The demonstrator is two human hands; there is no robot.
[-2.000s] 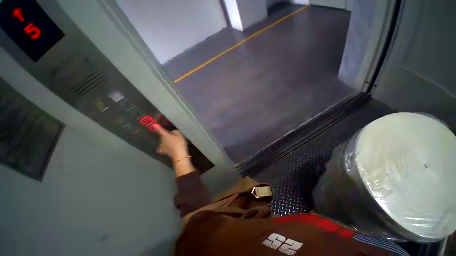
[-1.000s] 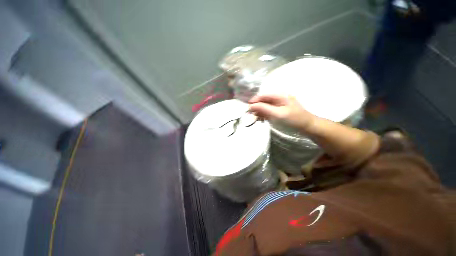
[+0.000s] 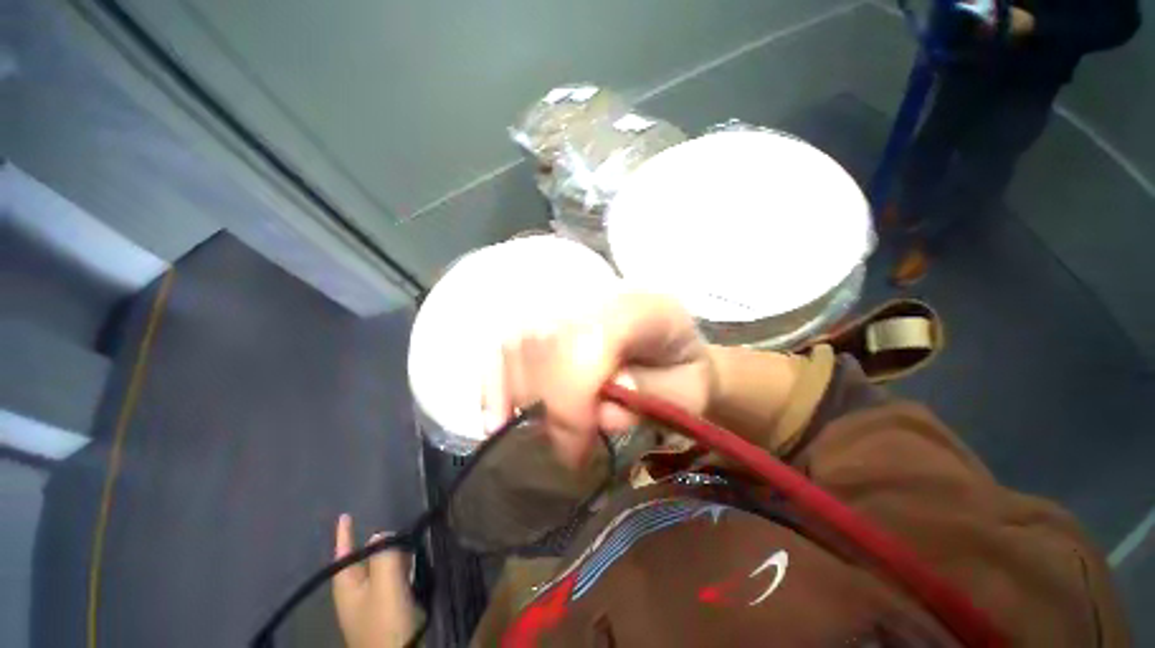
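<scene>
My right hand (image 3: 646, 361) is closed on eyeglasses (image 3: 526, 481) with a thin dark frame and a long red temple; its fingertips are washed out by glare. The temple runs close to the camera toward the lower right. My left hand (image 3: 374, 601) is at the lower left edge, partly cut off, with a finger raised behind the dark frame; whether it grips the frame is unclear. A brown bag strap with a cream piece (image 3: 899, 334) shows beside my right forearm. The rest of the bag is mostly hidden.
Two large wrapped rolls (image 3: 747, 222) with white tops stand ahead, with a smaller film-wrapped bundle (image 3: 589, 146) behind. A person in dark clothes (image 3: 1001, 139) stands at the upper right beside a blue upright. The elevator doorway and a floor with a yellow line (image 3: 133, 399) are left.
The view has swung right from the elevator panel to the rolls. My right hand has moved from above the rolls toward me, with the glasses now close to the camera. My left hand has come into view.
</scene>
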